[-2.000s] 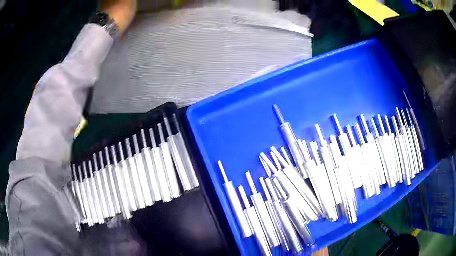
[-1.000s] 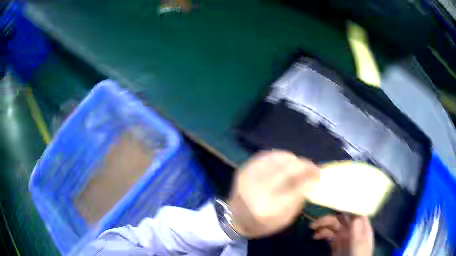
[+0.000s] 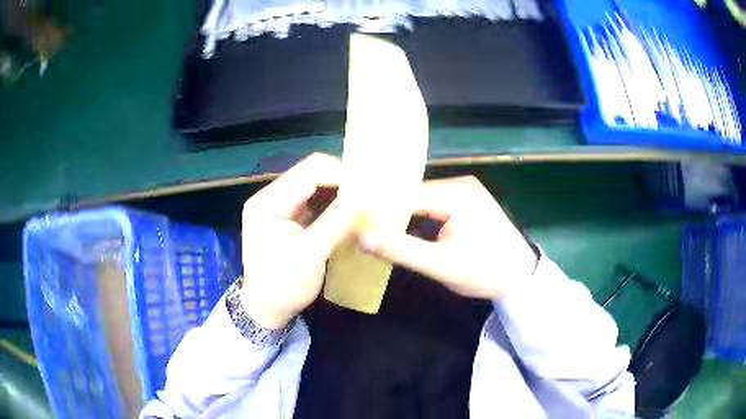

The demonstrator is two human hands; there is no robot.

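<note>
A pale yellow sheet of abrasive paper (image 3: pixel 386 114) stands upright in front of me, its lower end a darker yellow. My left hand (image 3: pixel 286 241) holds its left edge near the lower part, thumb on the face. My right hand (image 3: pixel 470 237) holds the same part from the right, with thumb and fingers closed on the paper. The fingertips of both hands nearly meet on the sheet. The fingers behind the paper are hidden.
The black parts tray (image 3: pixel 270 86) lies beyond the hands with bright shafts (image 3: pixel 286 10) at its far side. A blue tray (image 3: pixel 601 131) with shafts is at upper right. Blue crates stand at lower left (image 3: pixel 127 245) and right (image 3: pixel 716 286). The bench edge (image 3: pixel 540 155) runs across.
The view has swung back over the trays and bench edge. The paper has turned from lying sideways to upright, and my right hand now grips it together with my left.
</note>
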